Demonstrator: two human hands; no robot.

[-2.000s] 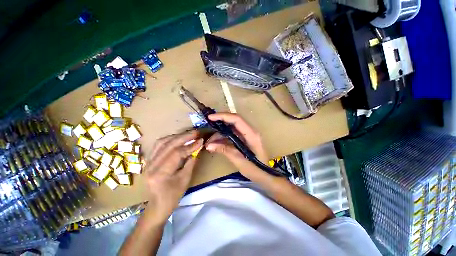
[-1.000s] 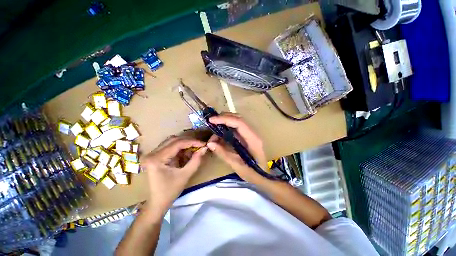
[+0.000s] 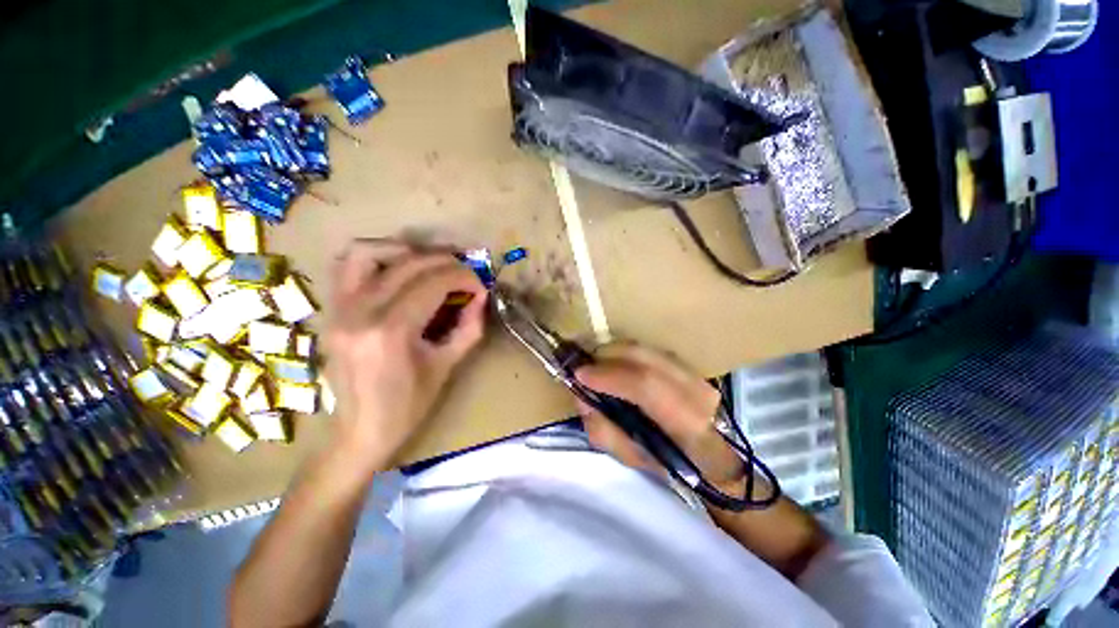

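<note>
My right hand (image 3: 657, 411) is closed around the black handle of the soldering iron (image 3: 632, 427). The iron's metal tip points up and left, near the fingertips of my left hand. My left hand (image 3: 405, 325) is curled with thumb and fingertips together around a small yellow-edged battery cell (image 3: 459, 298), mostly hidden by the fingers. A silver-white and blue piece (image 3: 479, 263) lies at the fingertips; whether they touch it is unclear. A small blue circuit board (image 3: 514, 256) lies just right of it on the brown board (image 3: 491, 380).
A pile of battery cells (image 3: 233, 313) and a pile of blue boards (image 3: 260, 150) lie left. The black fan (image 3: 626, 117) and solder waste box (image 3: 847, 160) stand back right. Blister trays (image 3: 68, 380) are far left; stacked trays (image 3: 1006, 472) lower right.
The view has shifted slightly. My right hand has moved right and down, off my left fingertips, and the iron's tip has come down to them. A small blue board now shows beside the work spot.
</note>
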